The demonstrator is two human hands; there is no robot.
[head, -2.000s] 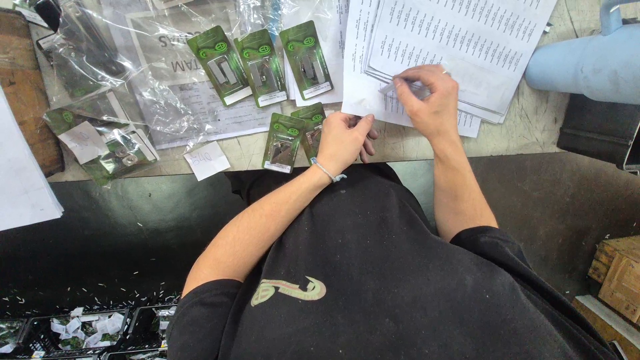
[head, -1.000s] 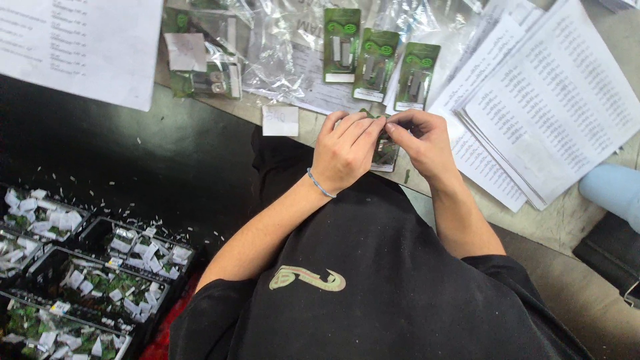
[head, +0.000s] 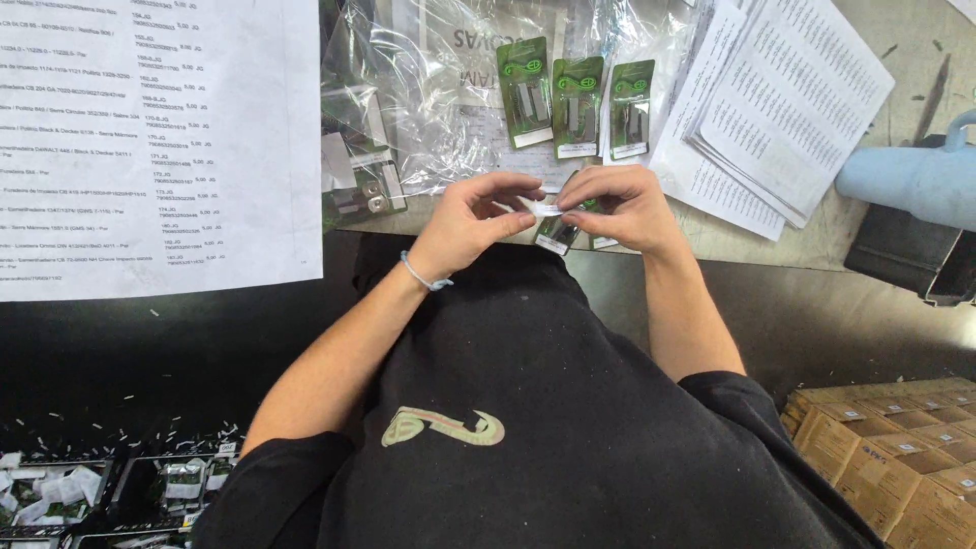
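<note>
Between thumb and fingers my right hand (head: 614, 206) pinches a small white paper slip (head: 547, 210). My left hand (head: 488, 213), fingers curved and apart, is at the slip's other end; whether it touches the slip is unclear. Just below the hands, a green blister pack (head: 557, 233) lies at the table edge, partly hidden, with another beside it. Beyond the hands lie three green blister packs of dark blocks, at left (head: 524, 95), middle (head: 576, 110) and right (head: 631, 113). A printed label sheet (head: 793, 99) tops the stack to the right.
Clear plastic bags (head: 442, 99) cover papers and more packs at the back left. A large printed list (head: 152, 152) fills the upper left. A light blue mug (head: 907, 179) stands at right by a black holder (head: 900, 236). Crates (head: 114, 488) sit lower left, cardboard boxes (head: 877, 457) lower right.
My hands were close together over the packs at the table edge; now they are apart with the white slip between them. The view has shifted.
</note>
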